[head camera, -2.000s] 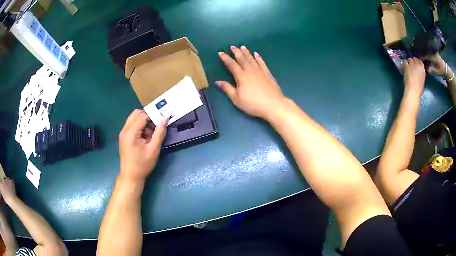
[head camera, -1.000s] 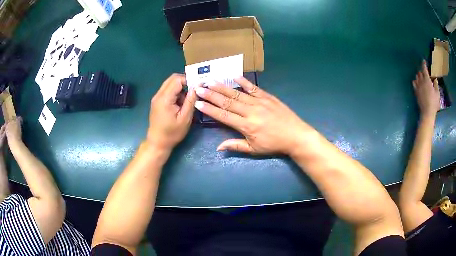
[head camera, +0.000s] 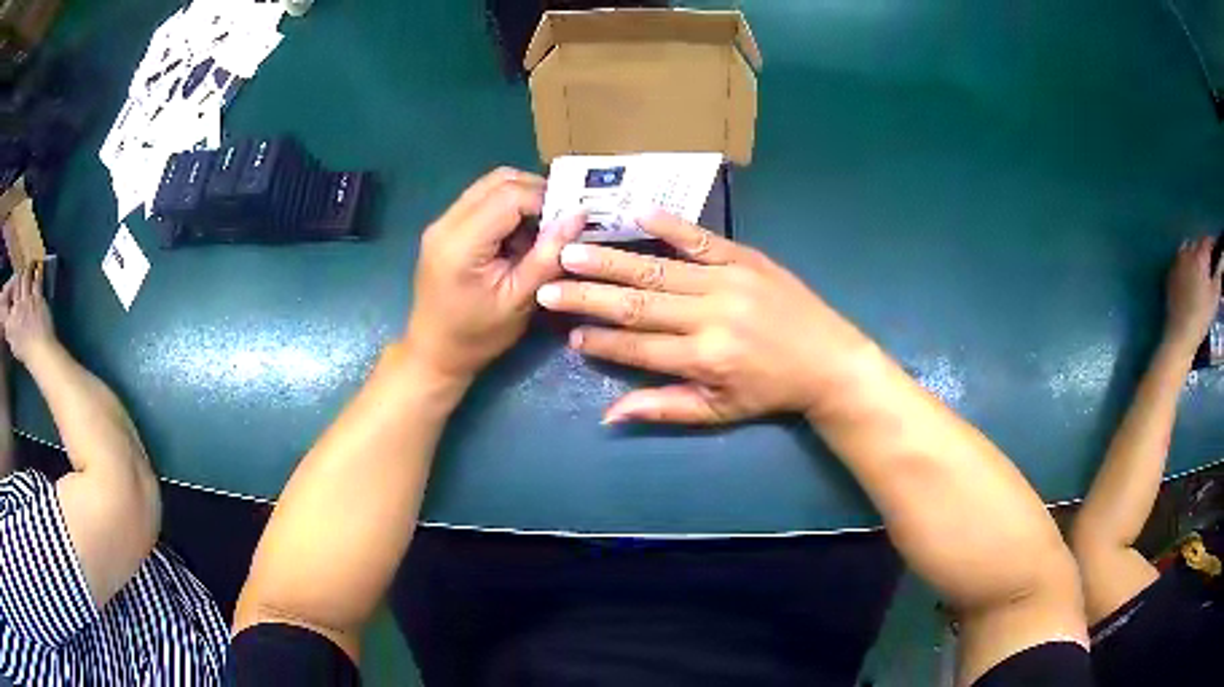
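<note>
The retail box stands in front of me with its brown cardboard lid open away from me. A white leaflet with a small dark picture lies over the box's inside, tilted. My left hand pinches the leaflet's left edge between thumb and fingers. My right hand lies spread, palm down, over the front of the box, its fingertips at the leaflet's lower edge. It hides most of the box's black base. Whether it grips anything is hidden.
A row of small black boxes stands at the left. Behind it is a scattered pile of white papers, with one loose card nearer. A black stack shows at the top edge. Other people's arms reach in at both sides.
The view has shifted right and down. My right hand has come from the bare table onto the box front. The leaflet, earlier raised and slanted, now lies lower over the box.
</note>
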